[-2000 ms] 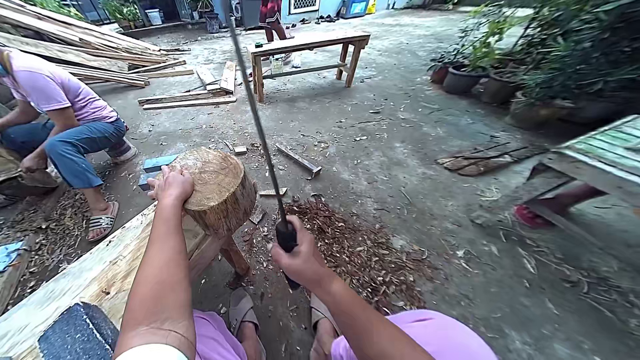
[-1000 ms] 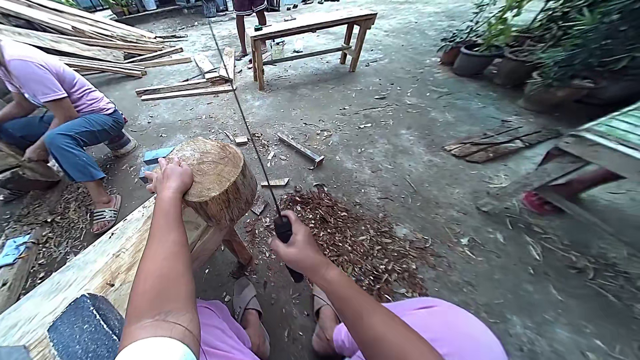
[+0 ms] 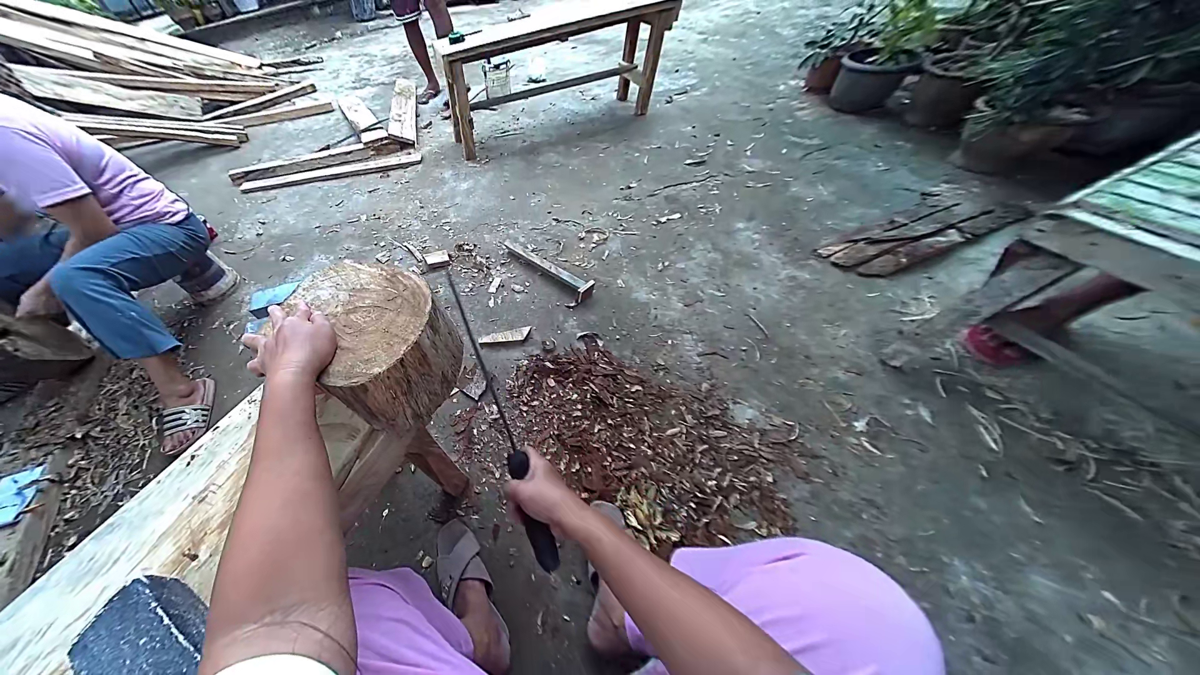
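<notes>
A round log block (image 3: 384,328) with bark on its side rests on the far end of a thick wooden beam (image 3: 178,506). My left hand (image 3: 295,342) lies on the left edge of its sawn top, fingers spread a little. In my right hand (image 3: 544,492) is the black handle of a long, thin-bladed tool (image 3: 483,366), possibly a machete seen nearly edge-on. The blade points up and away, just right of the log, and whether it touches the bark cannot be told. A dark stone block (image 3: 141,628) sits on the near part of the beam.
Wood chips (image 3: 656,441) lie heaped below the log. Beyond are a short wood offcut (image 3: 553,272), boards (image 3: 328,169) and a wooden bench (image 3: 562,28). A person in a pink shirt (image 3: 94,169) sits at left. At right stand a slatted bench (image 3: 1144,206) and potted plants (image 3: 872,80).
The blade, raised higher across the view two seconds ago, has come down and now slants beside the log. My left hand stays on the log's top.
</notes>
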